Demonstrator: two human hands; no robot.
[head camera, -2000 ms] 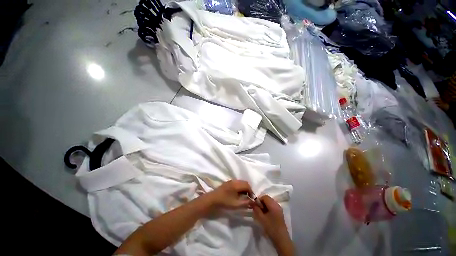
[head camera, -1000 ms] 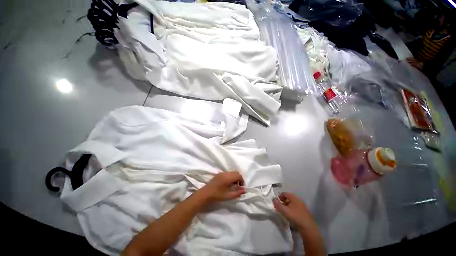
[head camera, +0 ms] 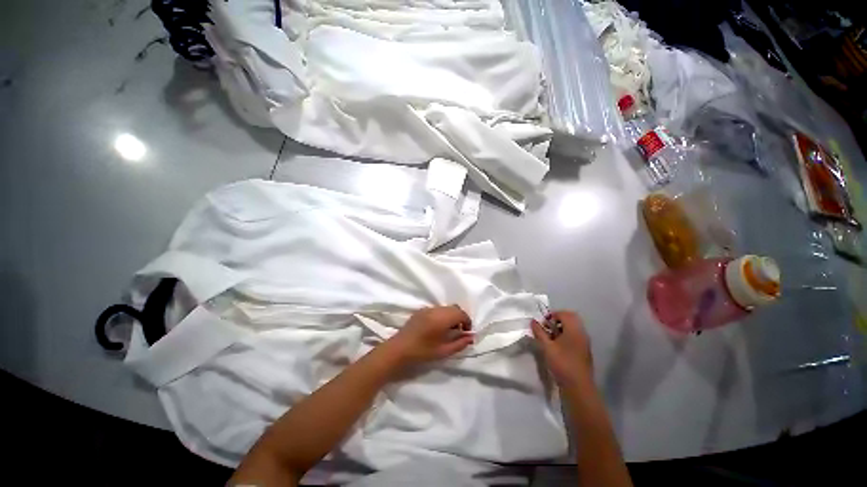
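Note:
A white shirt [head camera: 285, 228] lies on the glossy worktable [head camera: 86, 238], its collar at the left around a black hanger [head camera: 119, 325]. My left hand [head camera: 435, 335] pinches the front placket near the lower part of the shirt. My right hand [head camera: 563, 344] pinches the placket's edge at the hem, on the right. The placket runs between the two hands. A small dark and shiny thing shows at my right fingertips, too small to tell what it is.
A stack of white shirts [head camera: 399, 86] with black hooks [head camera: 181, 29] lies behind. Beside it are clear poly bags [head camera: 566, 71], a red-capped bottle [head camera: 650, 143], a bag of orange-brown food [head camera: 670, 228], a pink bottle [head camera: 699, 295] and a red packet [head camera: 823, 176].
My hands have moved apart along the placket since the earliest frame, my right hand going right to the hem. The camera view has shifted too.

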